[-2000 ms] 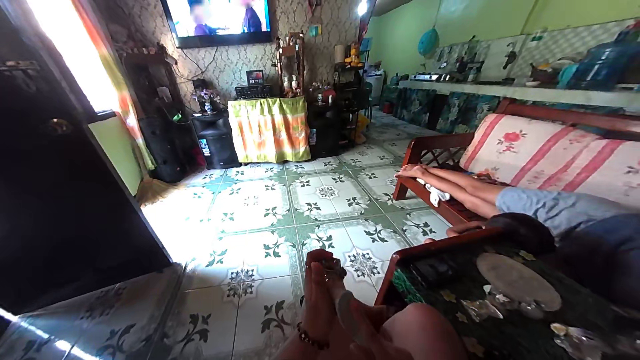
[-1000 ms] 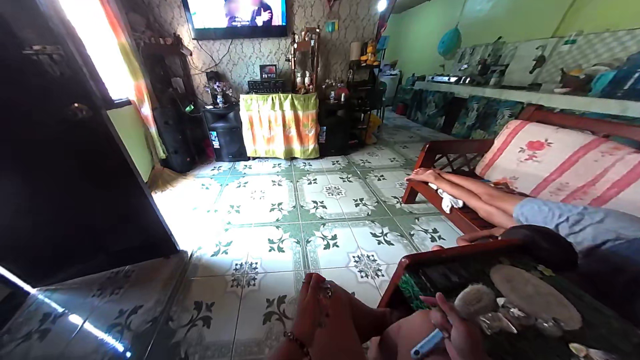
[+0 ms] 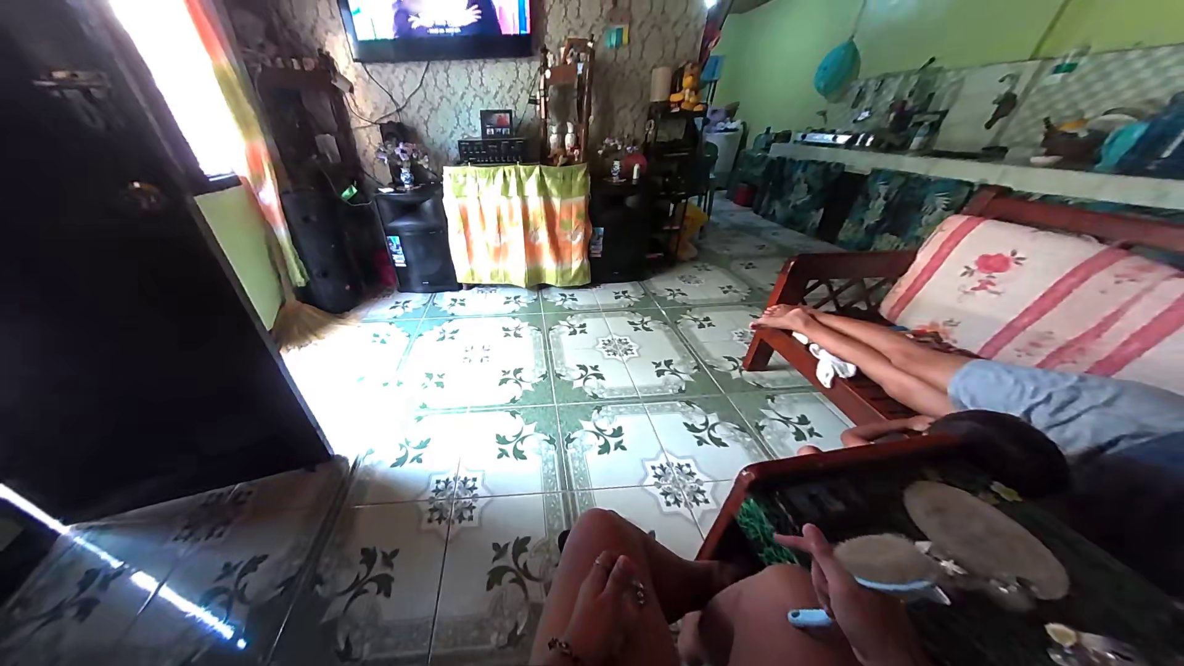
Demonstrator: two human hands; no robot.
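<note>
My left hand (image 3: 610, 597), with rings and a beaded bracelet, rests on my raised bare knee (image 3: 606, 536) at the bottom centre and holds nothing visible. To its right, my right hand (image 3: 856, 597) is closed around a light blue handle (image 3: 809, 617), with some fingers extended. A round, pale head with a blue rim (image 3: 883, 562) shows just beyond that hand. It looks like part of the same handled thing; whether it is a brush or a mirror I cannot tell. Behind it, a pale oval mat (image 3: 985, 536) and small ornaments (image 3: 1008, 587) lie on a dark table.
The red wooden table edge (image 3: 740, 490) is near my knees. Beyond it a person's legs (image 3: 879, 356) lie along a wooden bench (image 3: 823, 268). A dark door (image 3: 139, 305) stands at the left, with a broom (image 3: 310, 324) behind it. Speakers (image 3: 416, 240) stand by the far wall.
My hands were close together at the bottom centre two seconds ago. Since then my right hand has moved right, toward the table, with the blue handle. My left hand has settled on the knee.
</note>
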